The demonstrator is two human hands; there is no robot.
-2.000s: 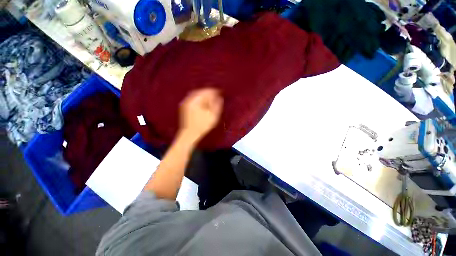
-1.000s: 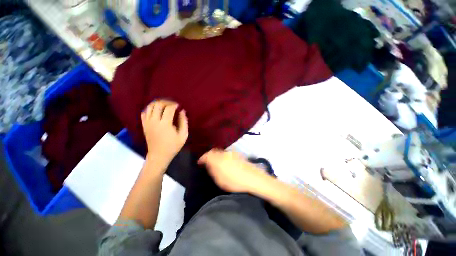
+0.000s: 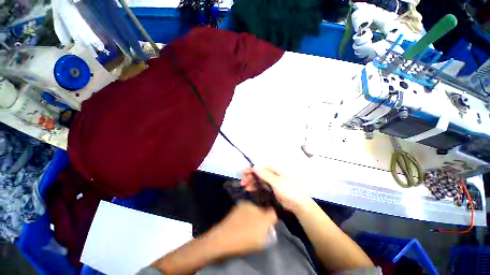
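Note:
The large dark red cloth (image 3: 145,118) lies spread over the left part of the white table. A narrow dark tape (image 3: 207,110) crosses it and runs taut off its edge to my hands. My right hand (image 3: 276,185) holds the tape at the table's front edge. A dark gathered bundle (image 3: 257,193) hangs between my hands. My left hand (image 3: 247,225) is blurred and curled just below it; whether it grips the bundle is unclear.
A white sewing machine (image 3: 397,102) stands at right, with olive-handled scissors (image 3: 405,168) and a checked scrap (image 3: 440,184). Another machine's blue handwheel (image 3: 72,72) is at left. A white sheet (image 3: 134,236) and blue crate (image 3: 32,236) lie below left.
The view has turned right. My left hand has left the red cloth and come beside my right hand. The dark tape is now pulled taut toward my hands.

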